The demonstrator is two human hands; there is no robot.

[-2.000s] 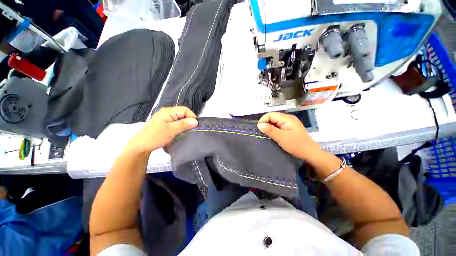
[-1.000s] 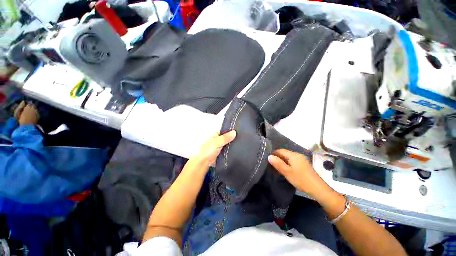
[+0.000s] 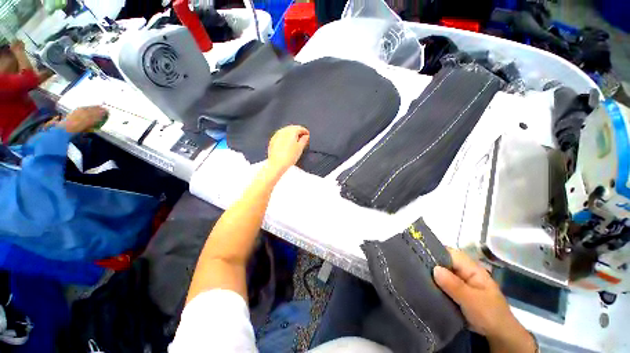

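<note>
My right hand (image 3: 476,293) holds a dark grey topstitched band (image 3: 407,289) by its right edge, over the table's front edge. The band has pale stitch lines and a yellow thread patch near its top. My left hand (image 3: 287,148) is on the near part of the stack of dark grey panels (image 3: 338,96), with its fingers curled together; whether it pinches a panel is unclear. The stack of bands (image 3: 428,138), with pale stitch lines, lies between the panels and the overlock machine (image 3: 601,179), which is cut off at the right edge.
A neighbouring sewing machine (image 3: 166,65) stands at the left with a red item (image 3: 192,24) by it. Another person's blue sleeve (image 3: 48,162) and hand (image 3: 84,118) are at the far left. A clear plastic tub (image 3: 387,34) is at the back. Dark fabric (image 3: 183,255) hangs below the table edge.
My left hand has let go of the band and moved onto the panel stack. My right hand has moved right and down with the band. The view has turned left, so the machine sits further right.
</note>
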